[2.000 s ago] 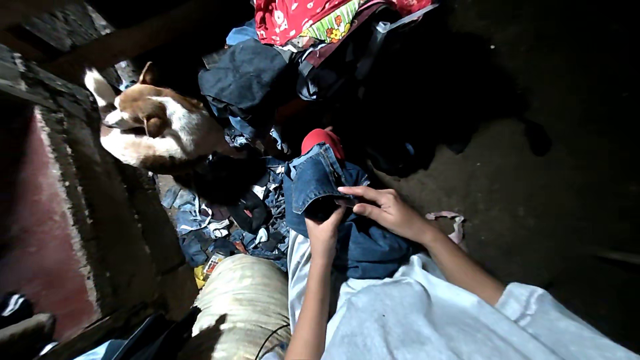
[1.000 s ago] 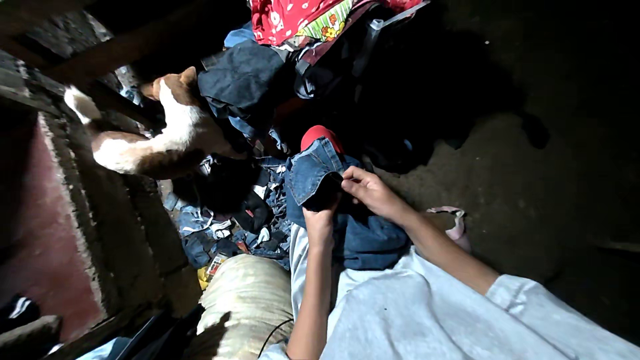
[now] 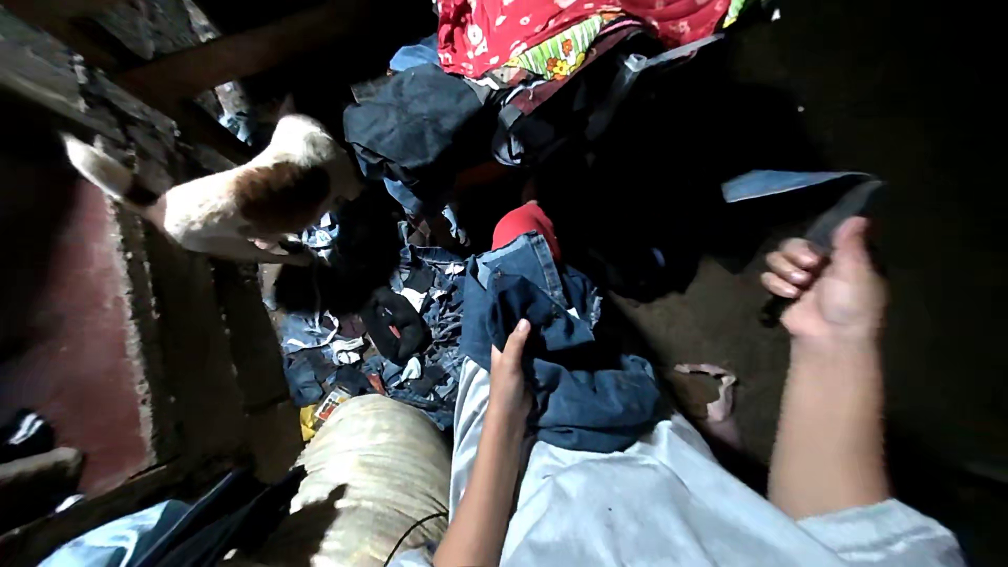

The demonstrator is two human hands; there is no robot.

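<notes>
Dark blue denim cloth lies bunched over my lap, its upper part resting against a red rounded thing. My left hand grips the denim, thumb on top. Out to the right and raised, my right hand is closed around a strip of denim, whose lighter blue end trails to the left. Something dark shows below the fingers of that hand; I cannot tell what it is.
A white and brown dog stands at the left over denim scraps. A pale stuffed sack lies beside my leg. Dark garments and red patterned cloth are piled ahead. A pink strip lies on the floor.
My right hand has moved away from the denim on my lap, out to the right, with a strip in it. The dog has turned and lowered its head towards the scraps.
</notes>
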